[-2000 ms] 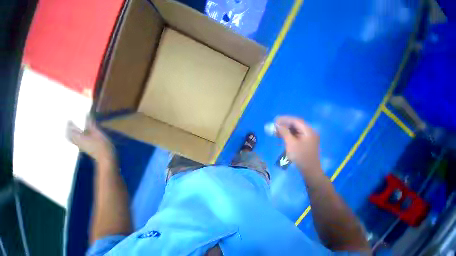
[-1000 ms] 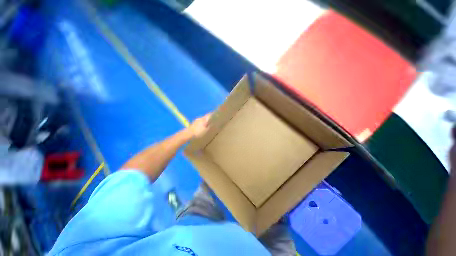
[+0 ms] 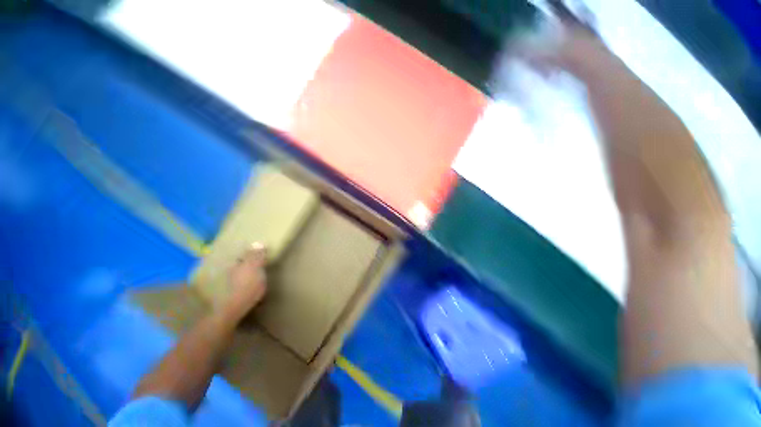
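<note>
The open brown carton [image 3: 332,275] stands beside the belt, its plain floor partly showing. A light-brown, box-like cardboard piece [image 3: 257,213] covers its left part; whether it is a flap or a loose piece is unclear. My left hand [image 3: 244,283] lies at this piece's near edge with curled fingers, apparently gripping it. My right hand [image 3: 561,52] is stretched far over the belt, blurred, at a whitish, translucent heap [image 3: 542,87] that looks like bags. Its fingertips and any grip are not clear.
A red sheet [image 3: 388,113] and a white sheet [image 3: 234,50] lie along the green belt [image 3: 492,225], with another white surface [image 3: 559,183] under my right forearm. A blue-violet stool [image 3: 471,334] stands right of the carton. The blue floor [image 3: 92,225] has yellow lines.
The view has shifted toward the belt. My left hand has moved from the carton's rim to the cardboard piece, now over the opening. My right arm has come into view, reaching over the belt.
</note>
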